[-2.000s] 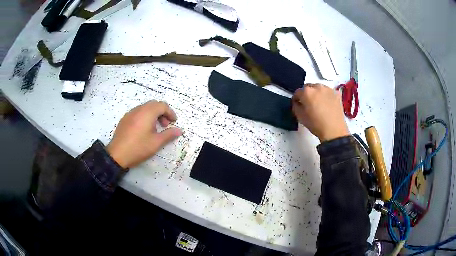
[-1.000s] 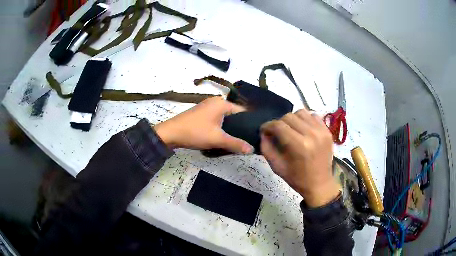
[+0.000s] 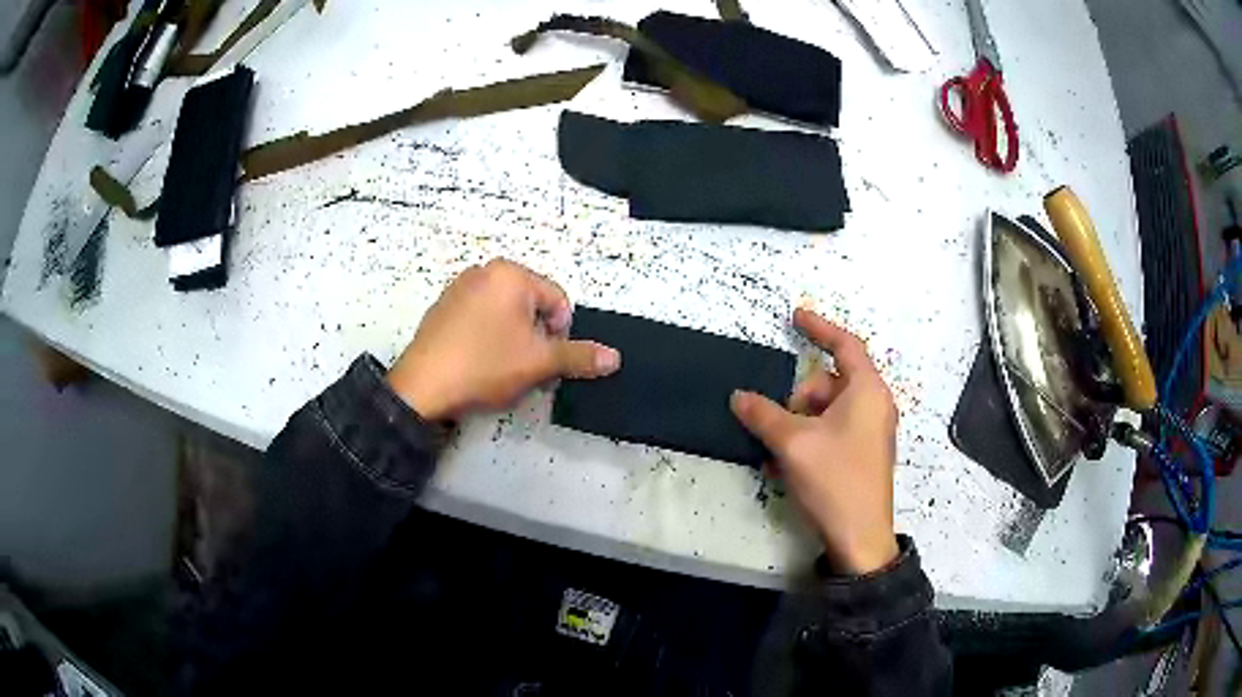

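A dark green-black pocket piece [image 3: 674,388] lies flat near the table's front edge. My left hand [image 3: 497,341] has its thumb on the piece's upper left part, with the fingers curled at its left end. My right hand [image 3: 834,429] has its thumb on the right end and its index finger stretched out beyond the upper right corner. Whether the black panel lies underneath is hidden. The pile of shaped cut pieces [image 3: 736,174] lies above, its rounded end to the left. Behind it is the black stack [image 3: 770,68] with an olive strip across it.
The steam iron [image 3: 1042,341] rests on a dark pad [image 3: 983,422] at the right. Red-handled scissors [image 3: 983,109] lie at the upper right. A long black bundle [image 3: 204,164] and an olive strip [image 3: 409,120] lie at the left. Blue hoses [image 3: 1199,463] hang beyond the right edge.
Both hands have moved from the shaped pile down to the front of the table. A dark green piece now lies where the plain black panel showed. The view has shifted, showing the iron more fully.
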